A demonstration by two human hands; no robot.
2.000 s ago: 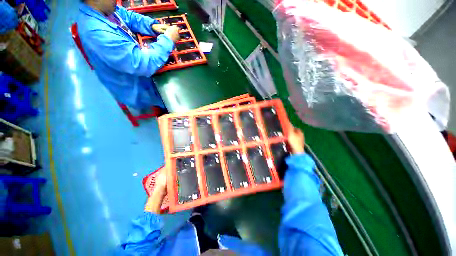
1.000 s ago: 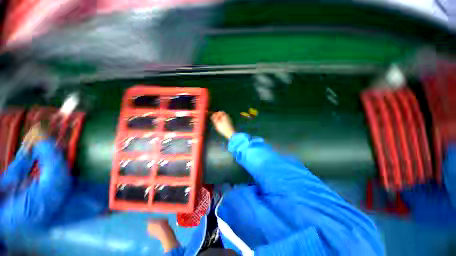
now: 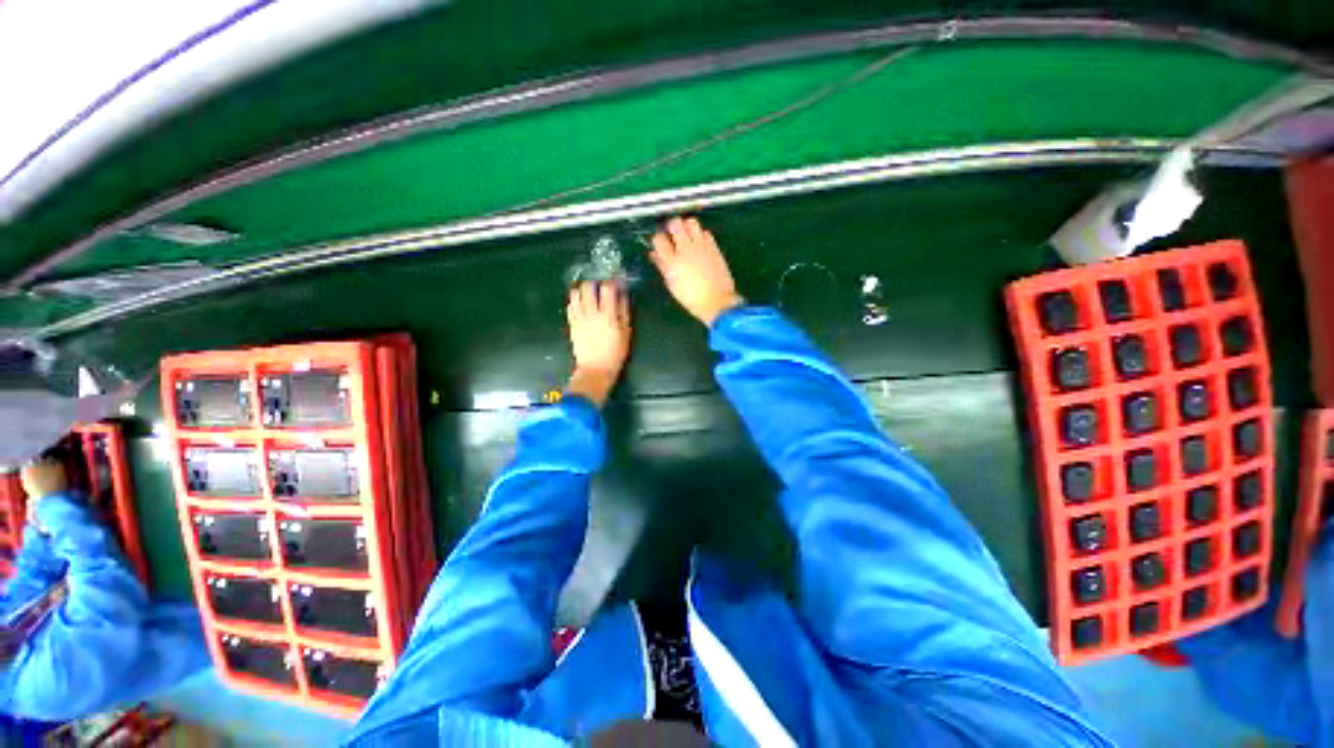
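Note:
My left hand [image 3: 598,335] lies flat on the dark green bench [image 3: 732,446], its fingertips at a crumpled patch of clear film [image 3: 603,259]. My right hand [image 3: 692,268] is beside it, a little farther out, palm down near the metal rail. Its fingers are slightly apart; whether a film scrap lies under either hand cannot be told. A pile of orange-red phone trays [image 3: 366,512] stands at the left, the top one holding black phone housings [image 3: 306,398] in two rows.
At right lies an orange-red small-part tray [image 3: 1143,453] with black square parts in its pockets. A whitish film piece [image 3: 1131,214] lies behind it. A metal rail [image 3: 790,178] runs along the far side. Another worker's blue sleeve [image 3: 91,577] shows at far left.
The phone tray held earlier now lies on the pile at left, out of my hands. Both hands have moved to the far middle of the bench. The view has turned right since the first frame.

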